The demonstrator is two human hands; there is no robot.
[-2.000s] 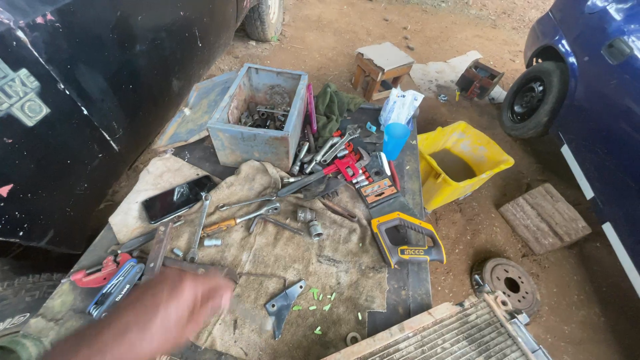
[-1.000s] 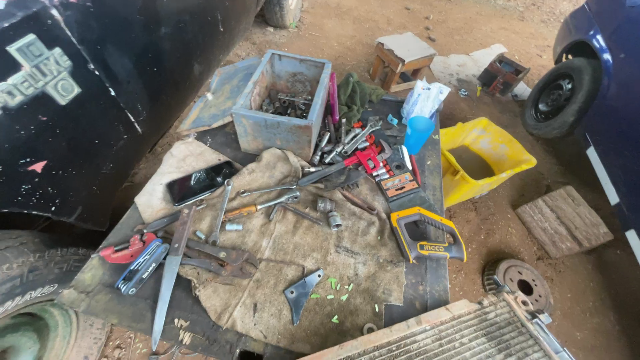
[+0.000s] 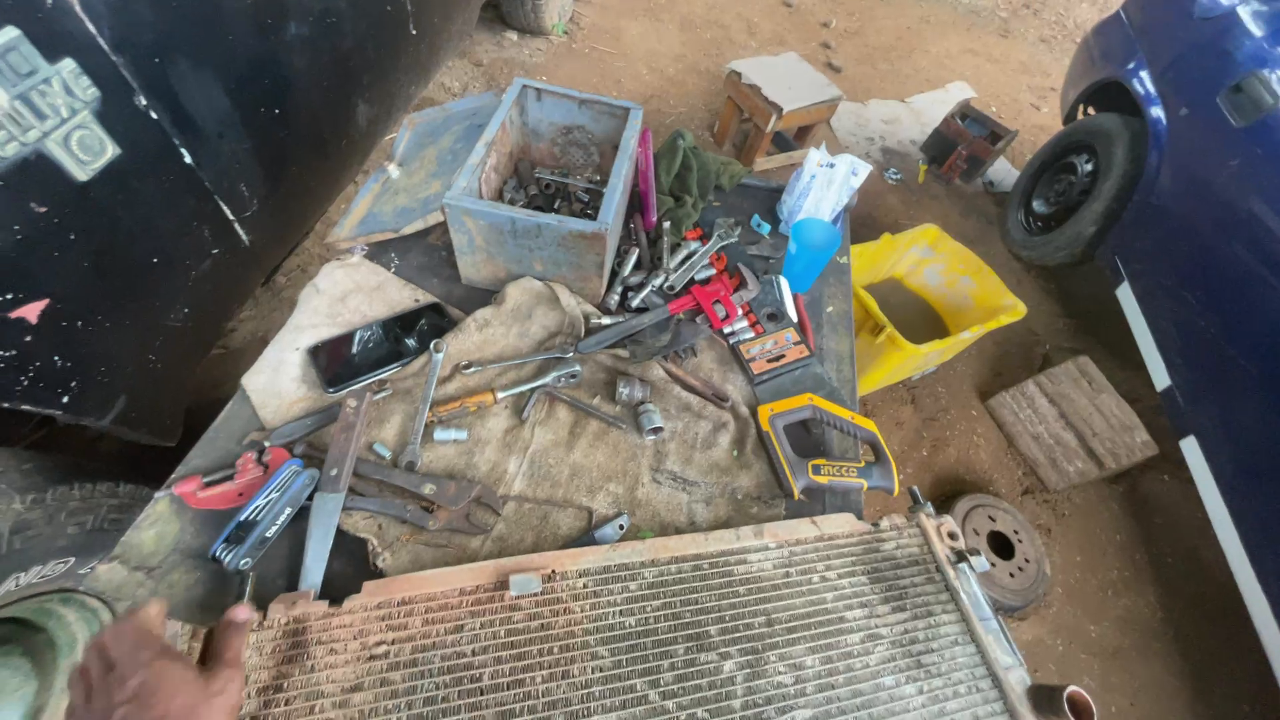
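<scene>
My left hand (image 3: 165,665) is at the lower left, blurred, its thumb beside the left end of a car radiator (image 3: 640,620); its grip is unclear. My right hand is out of view. The radiator overlaps the near edge of a brown cloth (image 3: 560,450) and mostly hides a dark metal bracket (image 3: 603,532). Nearest the hand are a blade with a worn flat handle (image 3: 335,490), a blue folding hex key set (image 3: 265,515) and a red pipe cutter (image 3: 235,480). On the cloth lie a combination wrench (image 3: 425,405), a ratchet (image 3: 505,392), sockets (image 3: 650,420) and rusty pliers (image 3: 430,500).
A metal box (image 3: 530,245) of sockets stands behind, near a red pipe wrench (image 3: 715,300) and phone (image 3: 382,346). An INGCO saw handle (image 3: 830,450) lies at right. Beyond are a yellow container (image 3: 935,300), wooden block (image 3: 1072,422), brake drum (image 3: 1000,550) and blue vehicle (image 3: 1200,200).
The radiator has moved left and farther over the cloth, covering the green bits and most of the bracket. The hand seen over the table two seconds ago, absent one second ago, is now lower left.
</scene>
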